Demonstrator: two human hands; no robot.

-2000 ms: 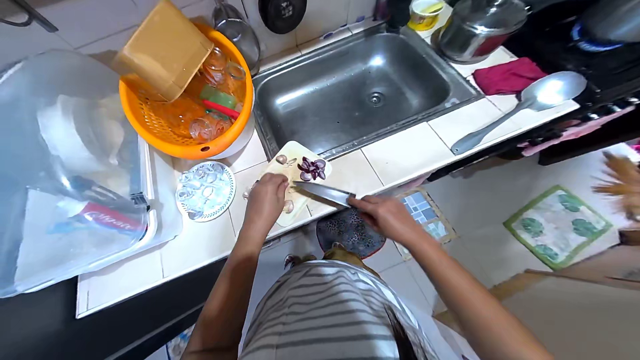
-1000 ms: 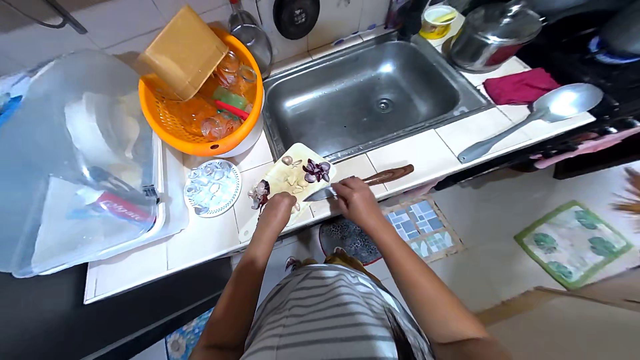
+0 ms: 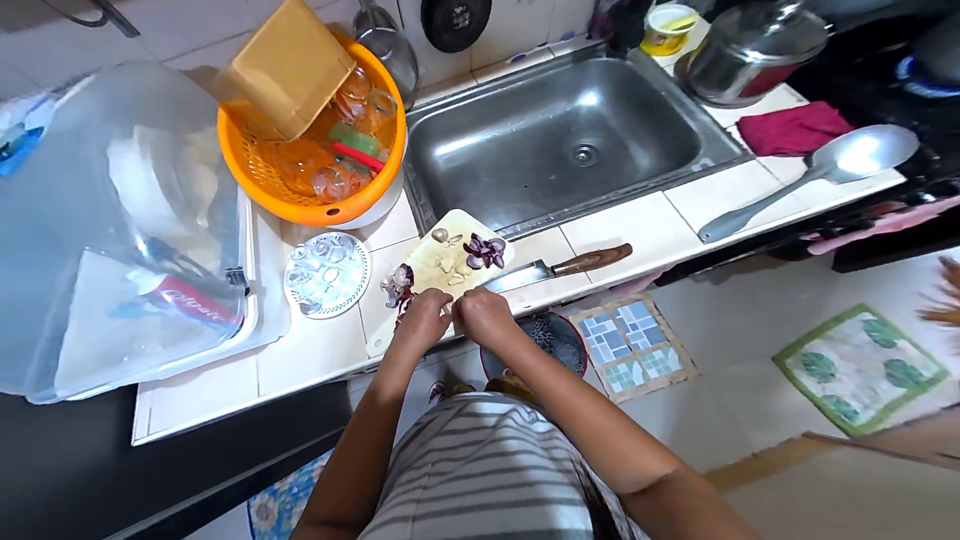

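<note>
My left hand (image 3: 426, 319) and my right hand (image 3: 484, 313) meet at the near edge of a cream cutting board (image 3: 427, 264), fingers pinched on a small pale piece, probably a garlic clove. Peeled garlic cloves (image 3: 455, 270) lie mid-board, an unpeeled clove (image 3: 439, 235) near its far corner. Cut purple shallots (image 3: 485, 251) sit at the board's right side. Papery peelings (image 3: 399, 282) are heaped at its left edge. A kitchen knife (image 3: 559, 267) with a wooden handle rests beyond my right hand, its blade tip by the board and its handle pointing right.
A steel sink (image 3: 559, 142) lies behind the board. An orange basket (image 3: 311, 214) of dishes and a patterned plate (image 3: 327, 274) are to the left, beside a clear plastic bin (image 3: 247, 315). At right are a large ladle (image 3: 806, 184), a red cloth (image 3: 793, 129), a lidded pot (image 3: 742, 60) and a lit stove burner (image 3: 926, 82).
Two seconds ago my right hand held the knife over the board; now the knife lies on the counter. My right hand has moved left to meet my left hand.
</note>
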